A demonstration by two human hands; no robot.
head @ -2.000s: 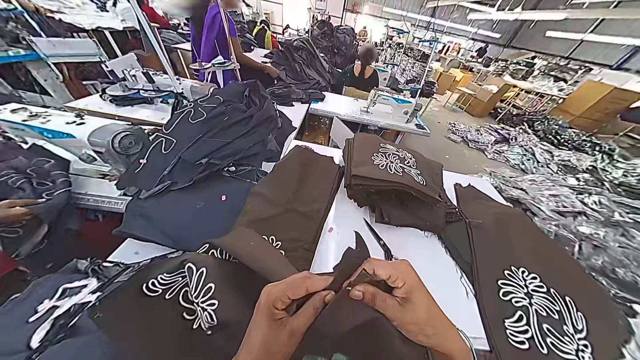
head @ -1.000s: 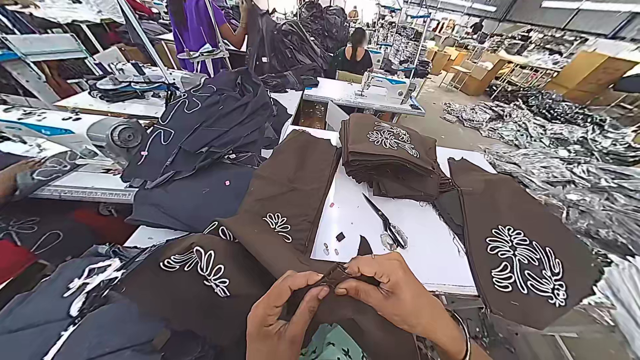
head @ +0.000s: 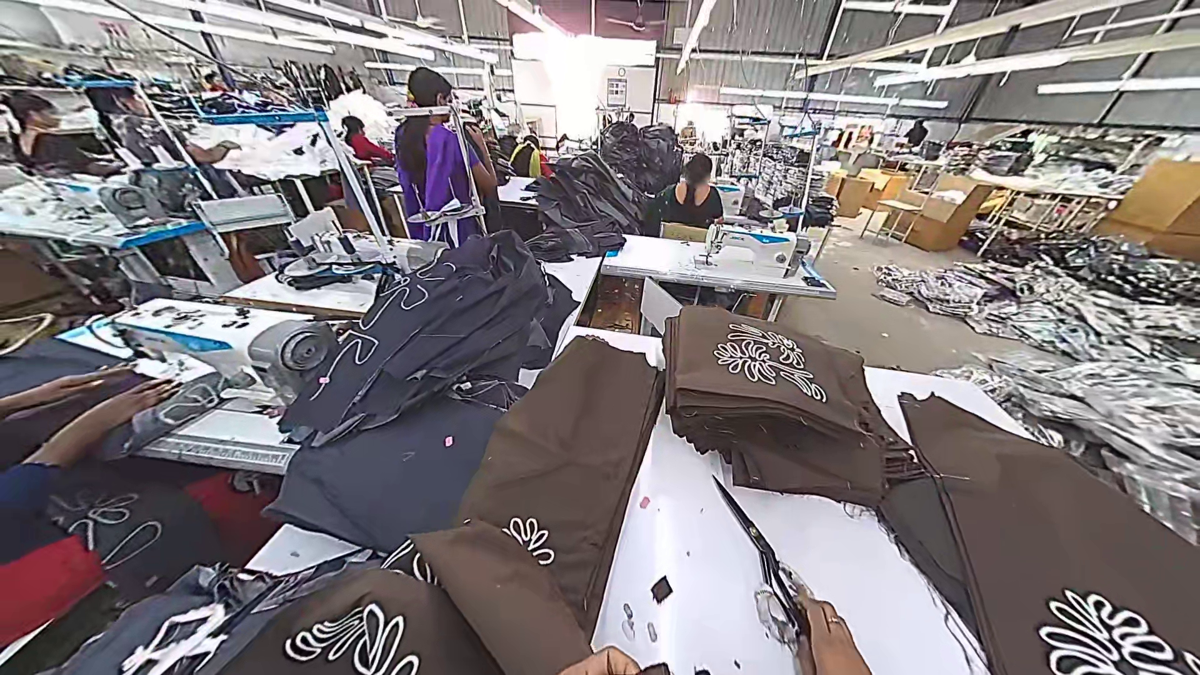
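My right hand [head: 830,633] is at the handles of a pair of black scissors [head: 755,534] that lie on the white table [head: 684,562]; whether its fingers have closed on them is hard to see. At the bottom edge my left hand [head: 605,662] shows only in part, by a brown cloth piece [head: 506,591], its grip hidden. A stack of brown cloth pieces with white cord embroidery [head: 769,403] sits beyond the scissors. More brown pieces lie at left and right [head: 1059,506].
Dark blue embroidered cloth [head: 441,328] is heaped to the left. Beside it a co-worker's hands [head: 112,403] are at a white sewing machine [head: 225,342]. Another sewing machine [head: 755,248] stands ahead. Bundled garments [head: 1078,309] cover the floor at right.
My hands were together on a small brown cloth part; they are now apart. The right has moved to the scissors, the left is low at the frame edge. The view has tilted up.
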